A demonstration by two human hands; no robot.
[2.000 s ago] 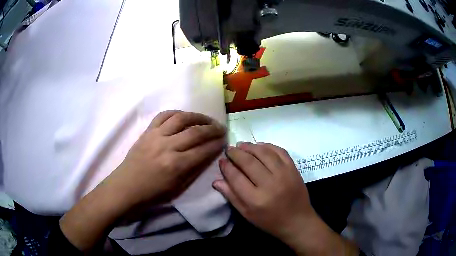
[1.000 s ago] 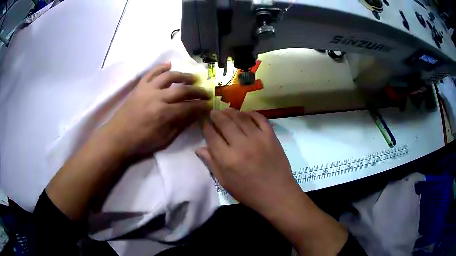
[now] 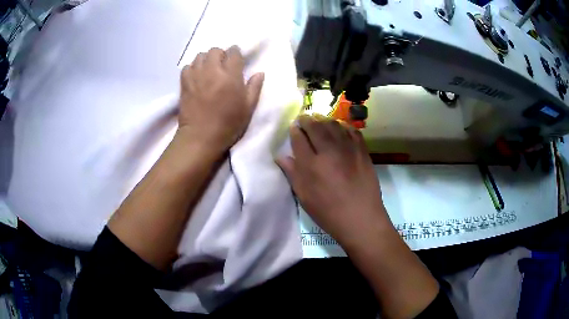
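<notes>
A large pale pink fabric panel (image 3: pixel 93 124) covers the table left of the sewing machine (image 3: pixel 430 50) and hangs in folds over the front edge. My left hand (image 3: pixel 218 93) lies on the panel, left of the machine head, fingers pointing away and thumb apart. My right hand (image 3: pixel 330 162) is at the cloth's right edge, just in front of the presser foot and needle area (image 3: pixel 310 95); its fingertips are bent onto the cloth edge. The lamp lights the needle area yellow. The needle tip and the exact pinch are hard to make out.
Orange-red tape (image 3: pixel 347 111) lies on the bed beside the needle. A thin green-dark stick (image 3: pixel 491 187) lies at the right. A printed ruler scale (image 3: pixel 455 225) runs along the front edge. Greyish-pink cut pieces (image 3: pixel 499 283) and a blue object (image 3: pixel 539 280) are at lower right.
My left hand has moved forward across the cloth, away from the right hand. My right hand has come up close to the needle. The cloth has bunched in front, and the view has shifted left.
</notes>
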